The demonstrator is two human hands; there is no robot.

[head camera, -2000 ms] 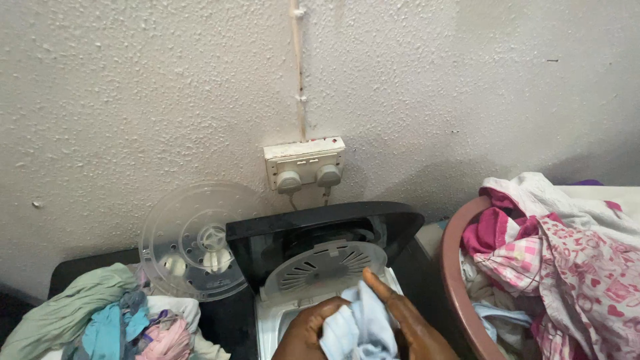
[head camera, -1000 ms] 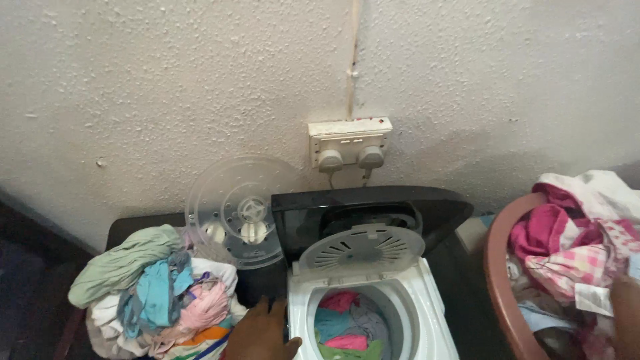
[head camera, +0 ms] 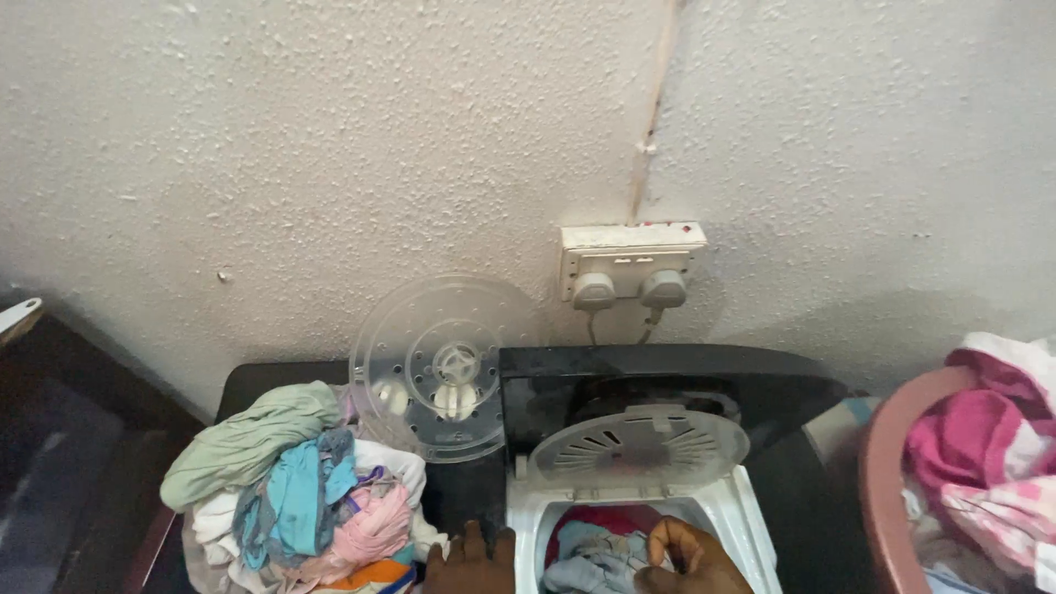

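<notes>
My right hand is over the opening of the white spin tub, its fingers bent at a light grey-blue cloth lying inside; whether they grip it is unclear. Red cloth shows behind that cloth. My left hand rests, fingers apart, on the machine's dark top beside the tub's left edge, holding nothing. The grey slotted inner lid stands raised behind the opening. Left of my left hand lies a pile of twisted clothes, among them a green cloth, a blue one and a pink one.
A clear perforated plastic disc leans behind the pile, over the control knobs. The raised black lid stands near the wall. Above it, a double socket holds two plugs. A pink basin of clothes is at right, dark furniture at left.
My right hand has come from the basin at the right to the tub. Grey-blue cloth now covers the green and blue pieces seen in the tub a second ago. My left hand remains beside the tub.
</notes>
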